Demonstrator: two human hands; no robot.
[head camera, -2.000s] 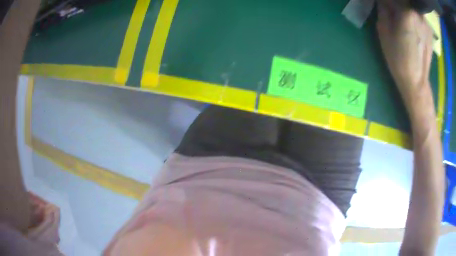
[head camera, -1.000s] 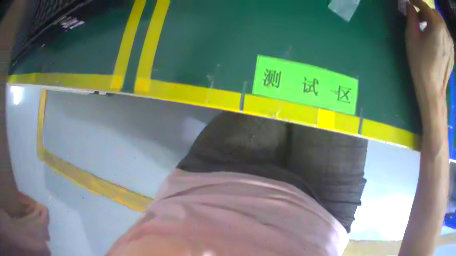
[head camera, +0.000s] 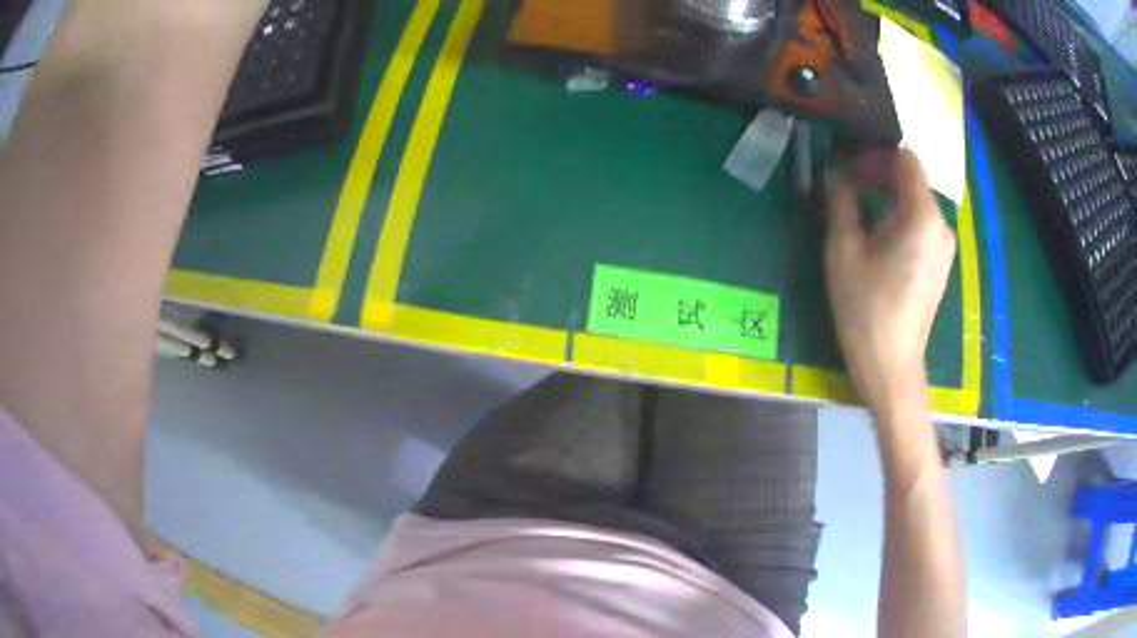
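My right hand (head camera: 888, 268) is over the green mat at the right, just in front of the dark fixture base (head camera: 673, 50). Its thumb and index finger are curled towards each other near a blurred reddish thing; whether they grip it cannot be told. The round silver metal base (head camera: 733, 13) of the fixture shows at the top edge. My left forearm crosses the left side; the left hand is cut off by the top edge. A pale yellow slip (head camera: 925, 106) lies just right of the fixture.
A black component tray (head camera: 289, 62) lies at the left, partly behind my left forearm. Another black tray (head camera: 1072, 199) lies at the right. A translucent piece (head camera: 758, 150) lies before the fixture. A green label (head camera: 683, 309) is near the front edge. A blue stool (head camera: 1103, 548) stands below right.
The view has shifted, so the fixture and right tray now show. My right hand appears lower and further left in the picture. My left forearm now reaches up across the left side.
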